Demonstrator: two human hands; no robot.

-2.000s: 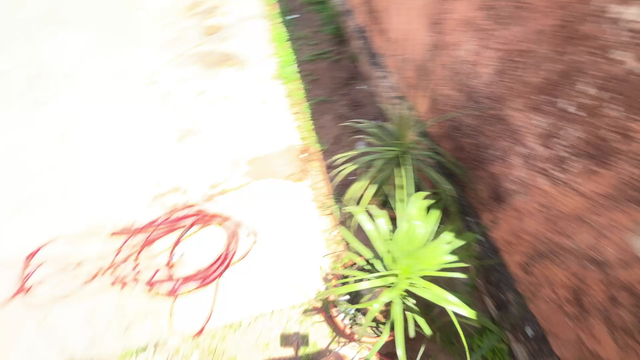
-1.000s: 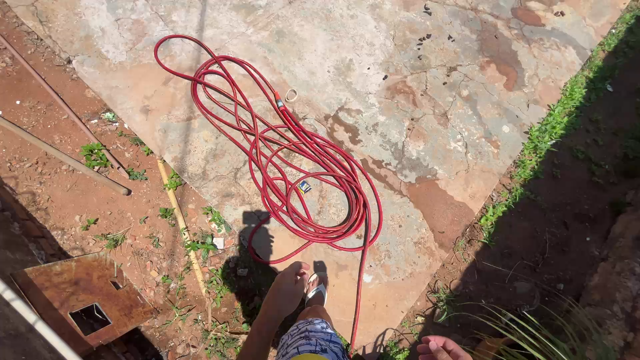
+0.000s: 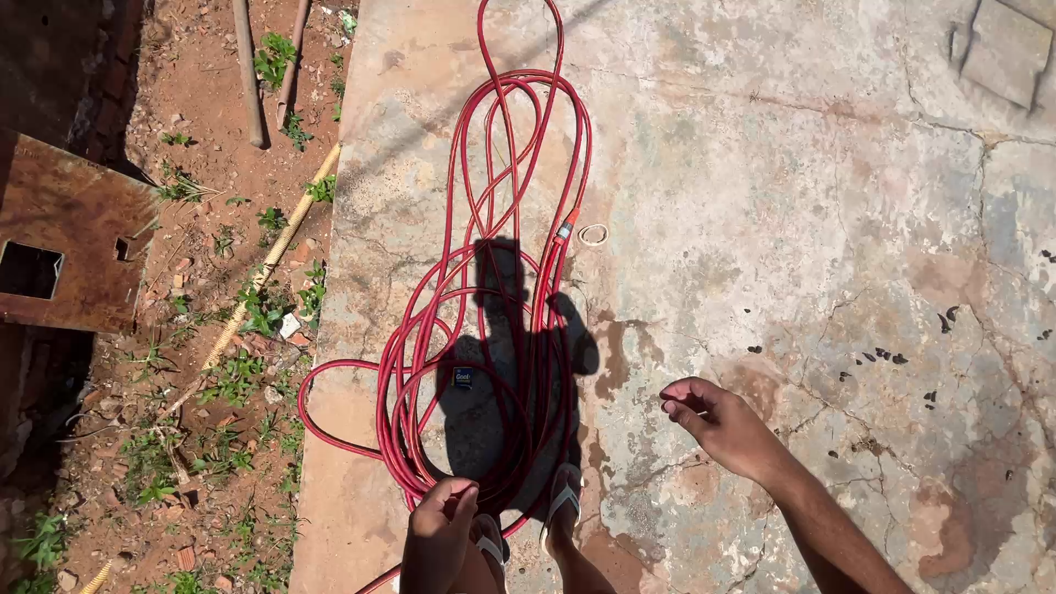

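Note:
A red hose lies in loose, overlapping loops on the cracked concrete slab, with a metallic connector on its right strands. My left hand hovers over the lower end of the coil, fingers curled and thumb near the index finger; whether it touches the hose cannot be told. My right hand is over bare concrete to the right of the coil, fingers bent, with nothing visible in it. A small blue and yellow tag lies within the lower loops. A pale ring is beside the connector.
My sandalled feet stand at the coil's lower end. To the left are red soil with weeds, a yellowish ribbed tube, two poles and a rusty metal sheet with cutouts. A square slab lies at upper right.
The view has swung from the plants by the wall to the hose. Since one second ago, both hands have come further into view, and the right hand is now out over the concrete.

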